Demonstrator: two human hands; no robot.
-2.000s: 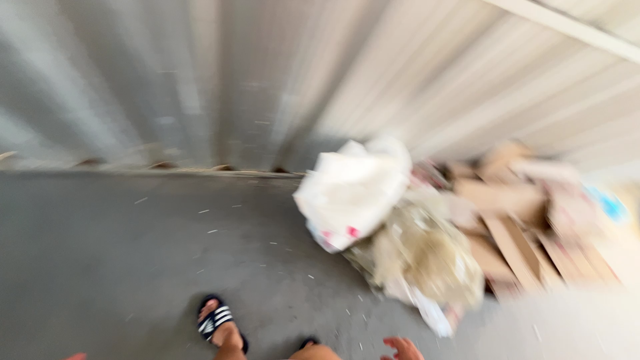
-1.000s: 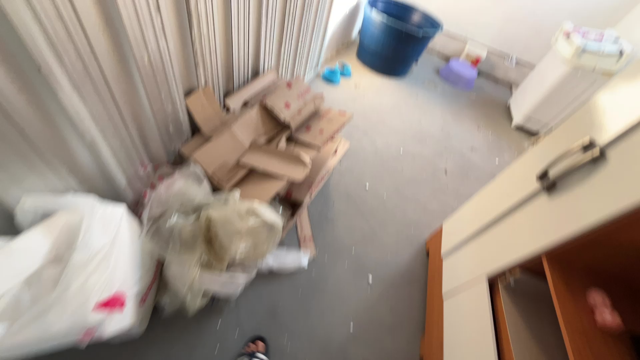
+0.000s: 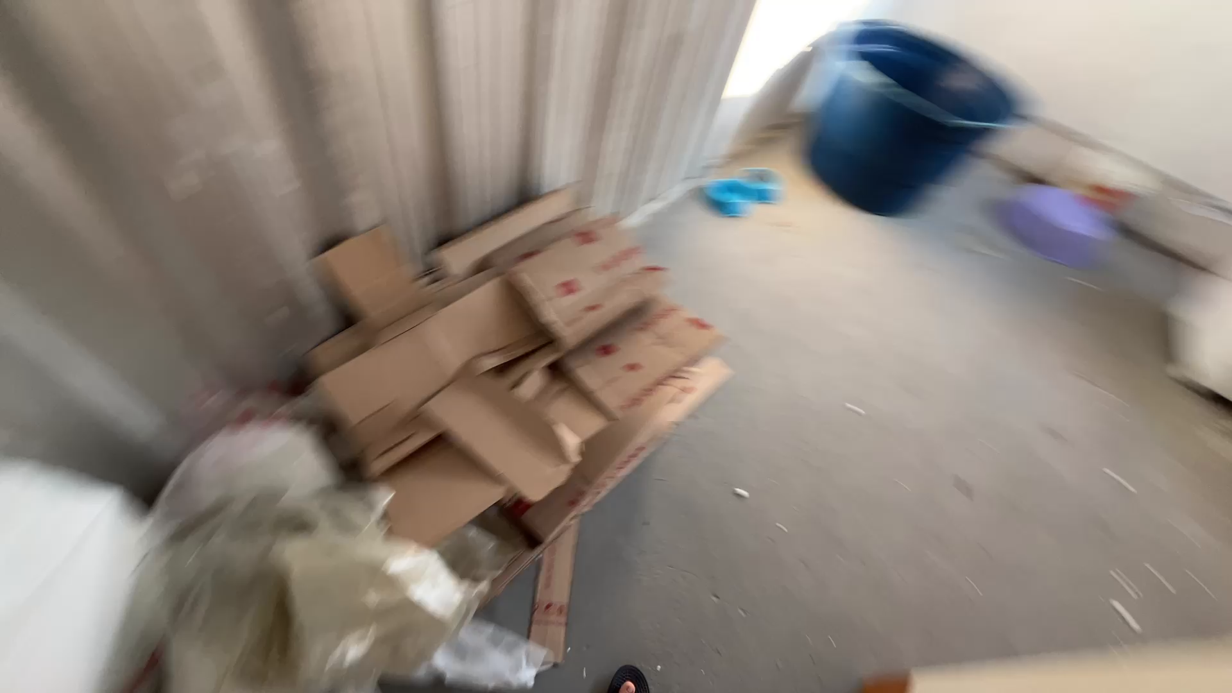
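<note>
Neither of my hands shows in the head view now, so what they hold or touch is hidden. A heap of flattened brown cardboard with red print leans by the corrugated metal wall. Crumpled translucent plastic bags lie against its near left side. A white bag, blurred, is cut off by the left edge. The tip of my sandal shows at the bottom.
A large blue tub stands at the back, with small light-blue items left of it and a purple basin right. White scraps dot the grey floor. A pale furniture edge shows at bottom right.
The view has swung right from the wall and bags. A hand's fingers at the bottom edge two seconds ago are out of view. The cabinet at right has mostly left the frame.
</note>
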